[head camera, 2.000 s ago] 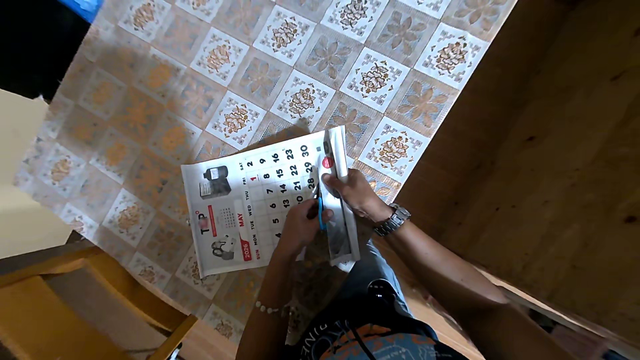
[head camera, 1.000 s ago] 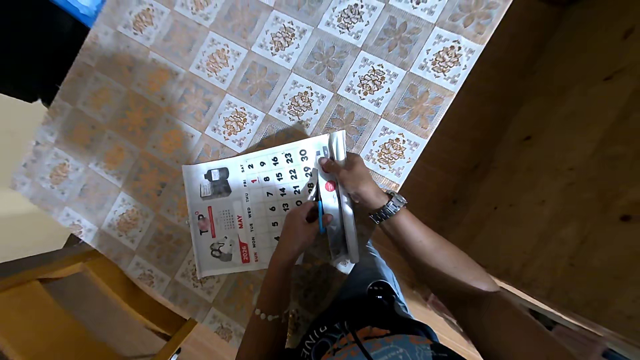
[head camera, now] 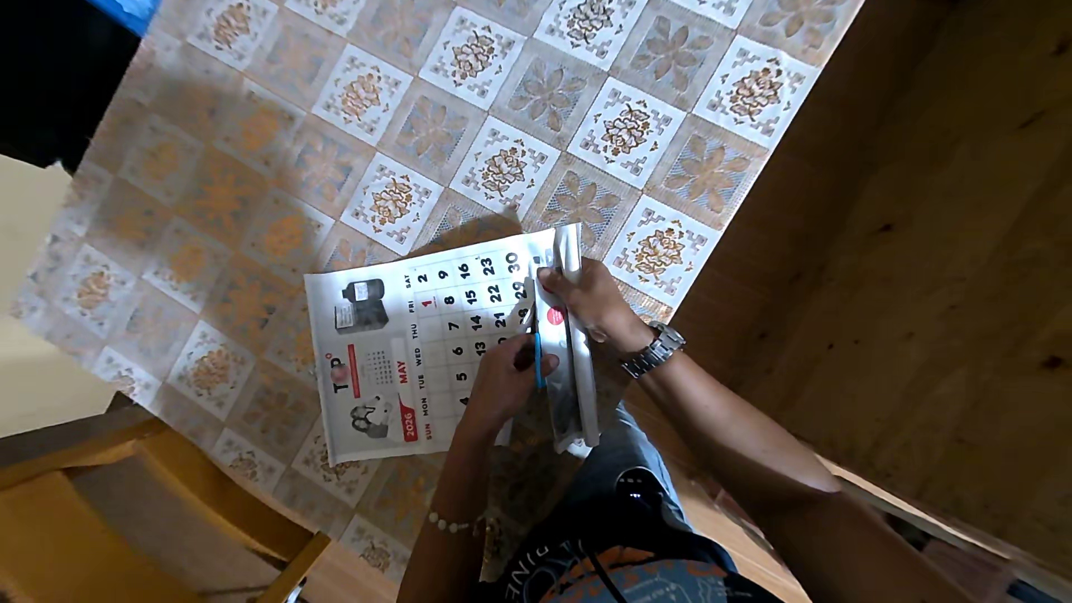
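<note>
A wall calendar with a May 2026 page lies turned sideways on the patterned tablecloth. Along its right side runs a folded, glossy silvery-white edge with a red round mark. My right hand, a metal watch at its wrist, grips the upper part of this edge, thumb on top. Lower and to the left, my left hand, with a beaded bracelet, is closed around a blue-and-black handled tool, apparently scissors. The tool's narrow metal part points up along the fold; its contact with the paper cannot be made out.
The tablecloth has floral squares, and its right edge slants beside a brown wooden surface. A yellowish wooden chair stands at the lower left. A black object and something blue are at the upper left.
My right hand has shifted a little upward along the folded edge; its thumb was below the red mark and is now above it. My left hand stays in nearly the same place with the tool.
</note>
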